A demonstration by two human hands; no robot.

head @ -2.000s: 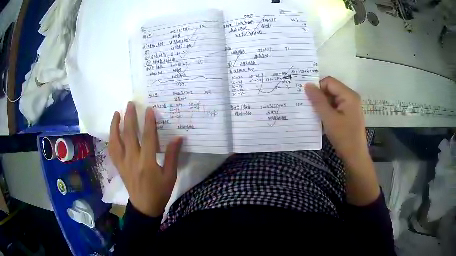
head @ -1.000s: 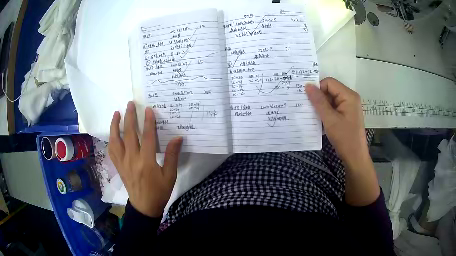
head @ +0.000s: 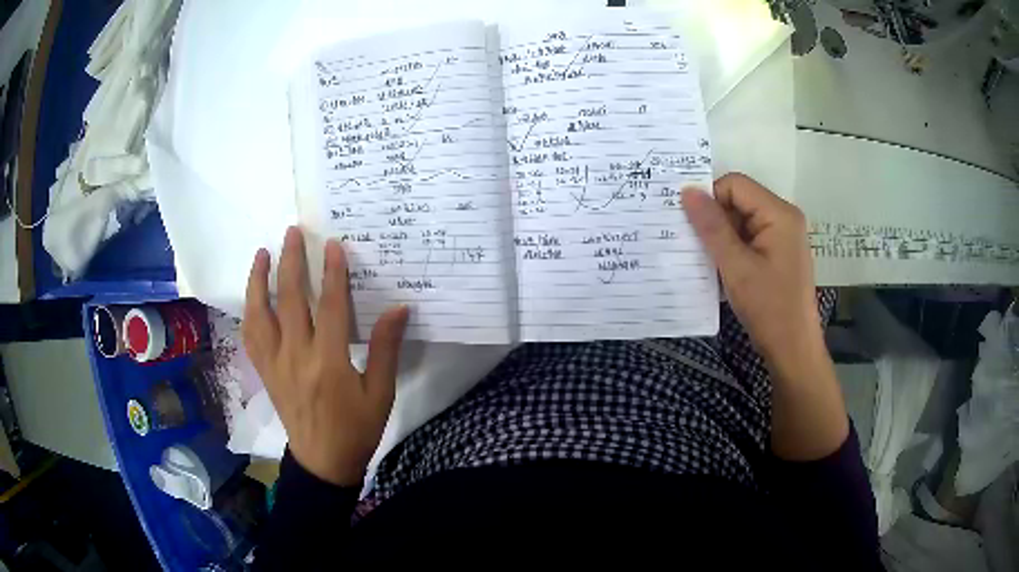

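An open notebook (head: 447, 302) with lined pages and dark handwriting lies in front of me, over white fabric (head: 224, 145). My left hand (head: 324, 346) rests with spread fingers on the lower left corner of the left page. My right hand (head: 760, 257) holds the right edge of the right page between thumb and bent fingers. The thumb lies on top of the page; the fingers under it are hidden.
A blue tray (head: 112, 419) at the lower left holds red-and-white round containers (head: 145, 333). A white fabric pile (head: 106, 123) lies at the upper left. A printed ruler (head: 911, 242) runs along the table edge at right. Metal machine parts (head: 832, 43) are at the upper right. A checked apron (head: 581, 402) covers my lap.
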